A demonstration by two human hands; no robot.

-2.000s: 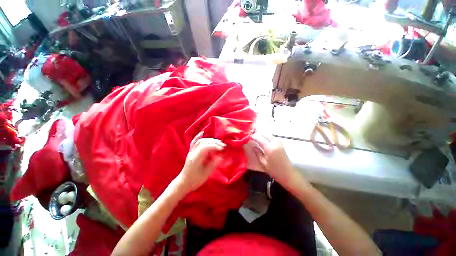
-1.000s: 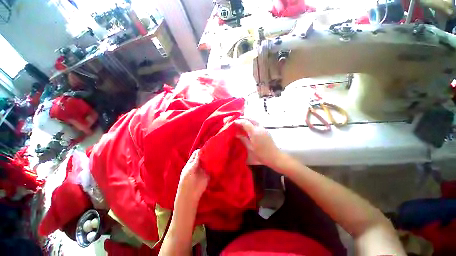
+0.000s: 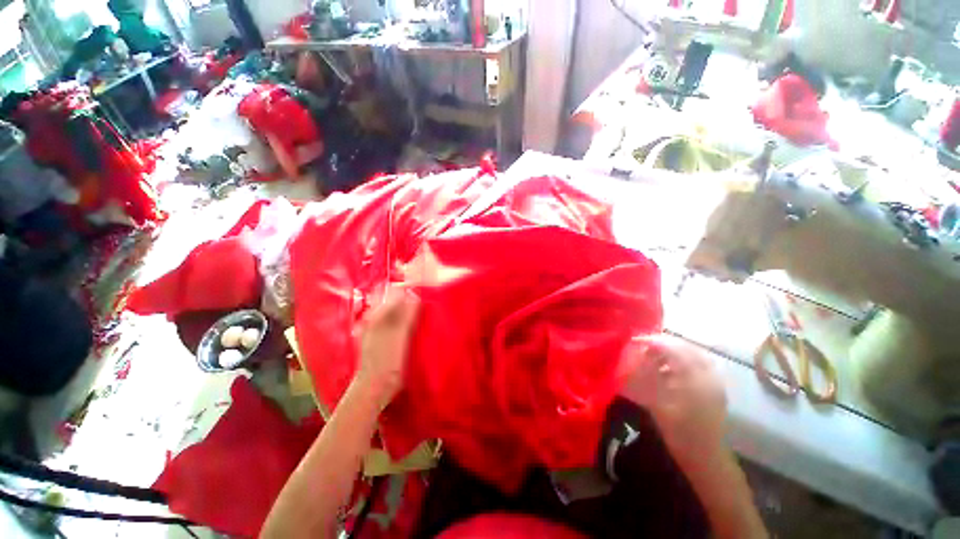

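A large bright red fabric piece lies heaped over the left end of the white sewing table and hangs down towards my lap. My left hand grips the cloth at its left part, fingers partly hidden in the glare. My right hand is blurred and holds the cloth at its right edge, beside the table's front edge. The cream sewing machine stands to the right, with its head clear of the cloth. Scissors with yellow-orange loops lie on the table below the machine arm.
The white table's front edge runs to the lower right. A bowl with pale ovals is at left. Red pieces lie below it. A yellow-tan cloth edge shows under the red. Other worktables stand behind.
The view has swung left, so the machine and scissors sit further right. My hands have moved apart, and the red cloth is spread wider between them.
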